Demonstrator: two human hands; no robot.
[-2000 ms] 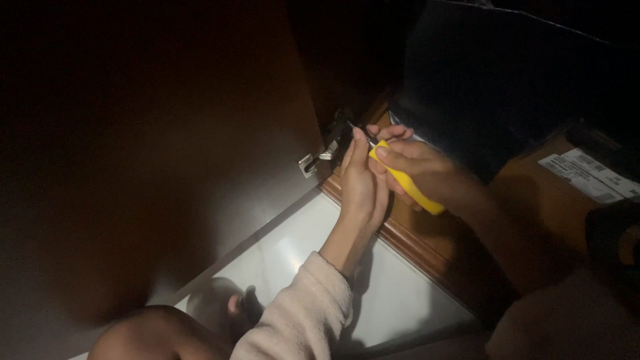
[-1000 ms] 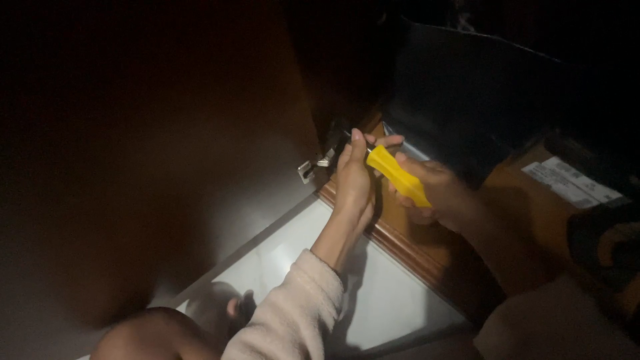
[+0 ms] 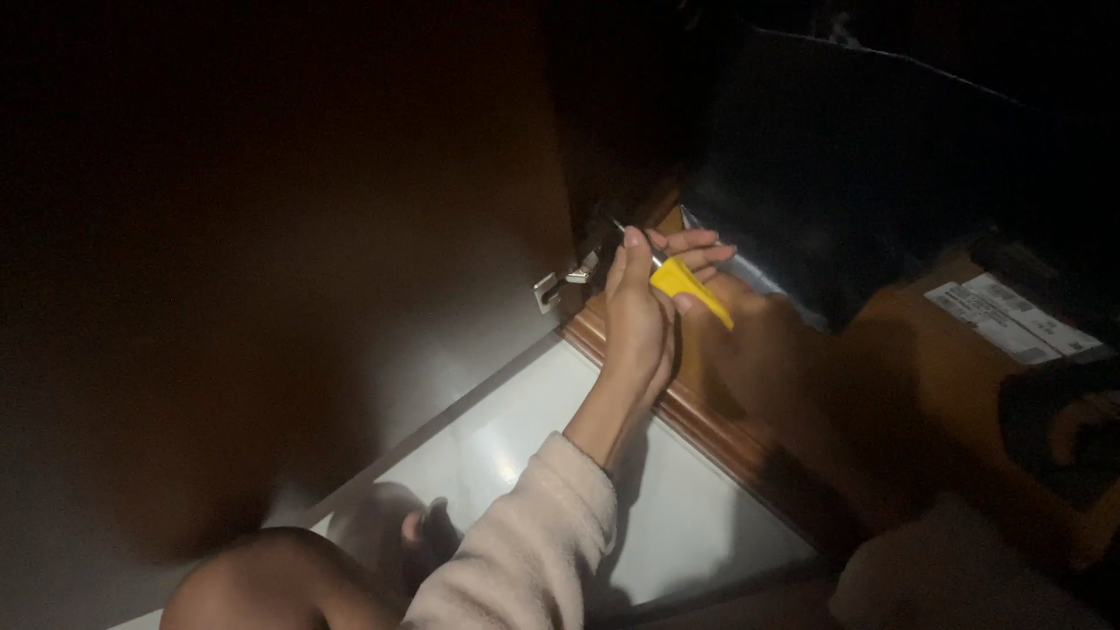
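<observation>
A screwdriver with a yellow handle (image 3: pixel 691 287) slants up and left, its metal shaft running between the thumb and fingers of my left hand (image 3: pixel 640 306). The thumb presses on the shaft and the other fingers spread behind it. My right hand (image 3: pixel 739 319), blurred and in shadow, is at the lower end of the handle; its grip there is hard to make out. The shaft's tip points at the dark inner side of the cabinet, where the contact is hidden in shadow. Just left of my left hand, a metal cabinet hinge (image 3: pixel 564 284) sticks out by the door's edge.
A large dark brown wooden door (image 3: pixel 420 201) fills the left. Brown wooden moulding (image 3: pixel 726 437) borders the cabinet base beside a white floor (image 3: pixel 499 455). On the right lie a dark plastic bag (image 3: pixel 814 175) and a printed label (image 3: pixel 1011 319). A bare knee (image 3: pixel 262 577) shows at the lower left.
My right hand has shifted down the yellow handle, so more of the handle shows than two seconds ago. My left hand stays by the hinge, around the shaft.
</observation>
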